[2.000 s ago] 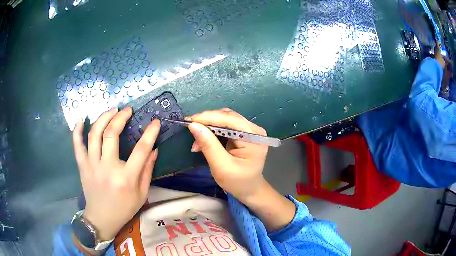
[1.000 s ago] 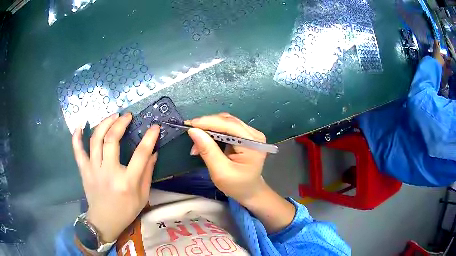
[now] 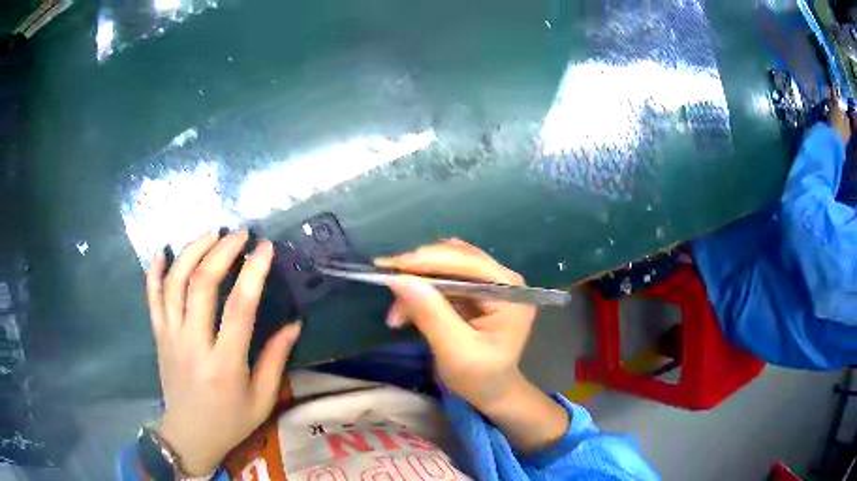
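Note:
A black rounded-square camera part (image 3: 324,235) lies on the green mat, with round openings at its far right corner. My left hand (image 3: 211,329) is spread flat, its fingers on the near left side of the part; whether it grips it I cannot tell. My right hand (image 3: 470,324) holds silver tweezers (image 3: 460,287) like a pen, the tip over the middle of the part. Whether the tip holds a ring is too blurred to tell. A shiny clear sheet (image 3: 179,202) lies beyond my left fingers, under strong glare.
More glossy clear sheets (image 3: 601,122) lie to the far right on the green mat (image 3: 376,66). A red stool (image 3: 691,348) stands beyond the mat's near edge at right. A person in blue workwear (image 3: 752,263) sits at the right.
The whole view has shifted and is blurrier. My left index finger has drawn back from the part's middle. The tweezers lie flatter, with the tip still over the part.

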